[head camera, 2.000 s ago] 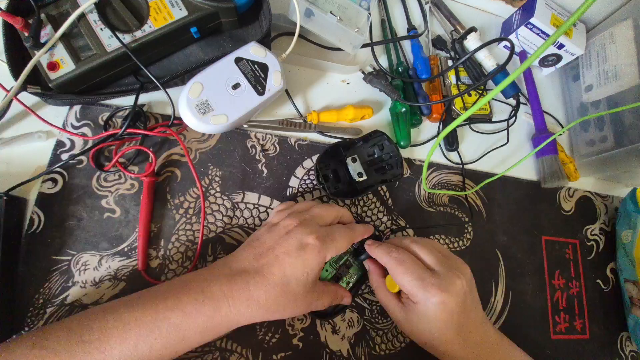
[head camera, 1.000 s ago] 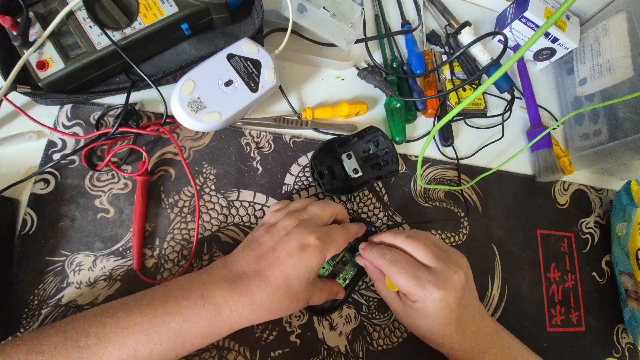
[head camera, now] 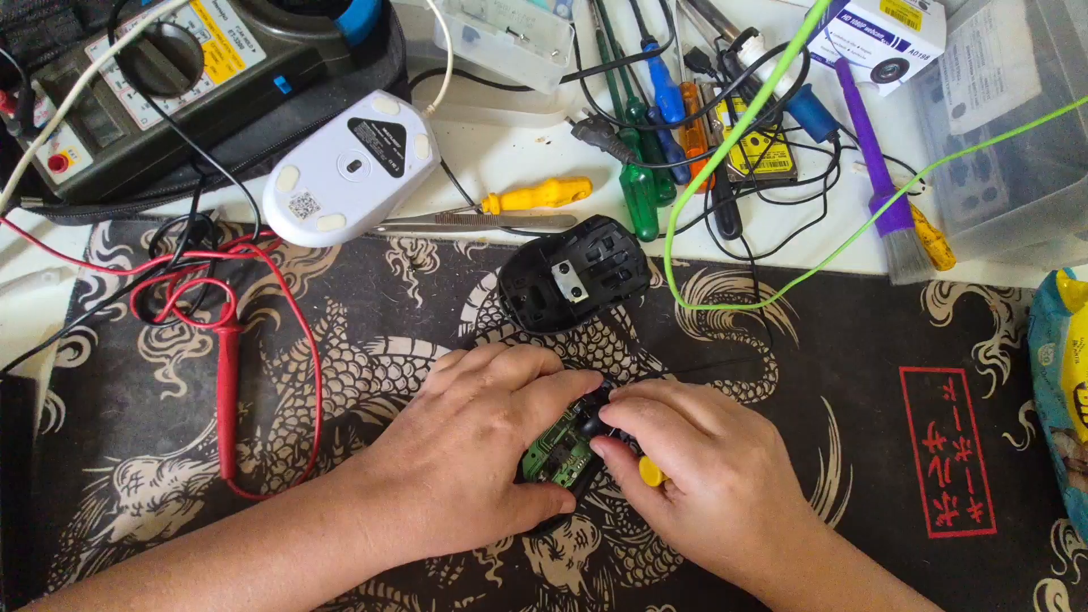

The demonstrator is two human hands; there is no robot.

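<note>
My left hand [head camera: 484,442] grips the base of an opened computer mouse, whose green circuit board [head camera: 557,455] shows between its thumb and fingers. At the board's right edge, my right hand [head camera: 693,463] pinches a small dark part near the scroll wheel; exactly what the fingertips hold is hard to tell. A tool with a yellow end [head camera: 652,472] pokes out from inside the right palm, its other end hidden. Just above both hands lies the black upper shell of the mouse [head camera: 574,274], inner side up, with a metal plate screwed in it.
A white mouse [head camera: 353,170] lies upside down beside tweezers [head camera: 476,223] and a yellow-handled screwdriver [head camera: 537,195]. A multimeter [head camera: 161,76] and red test probe [head camera: 228,399] are at left. Green-handled screwdrivers [head camera: 639,191], a purple brush [head camera: 888,204] and a green cable [head camera: 799,285] are behind, a bag [head camera: 1067,382] at right.
The right hand's fingers have shifted slightly at the board's edge. The left hand keeps its hold on the mouse base, and the black shell stays above the hands.
</note>
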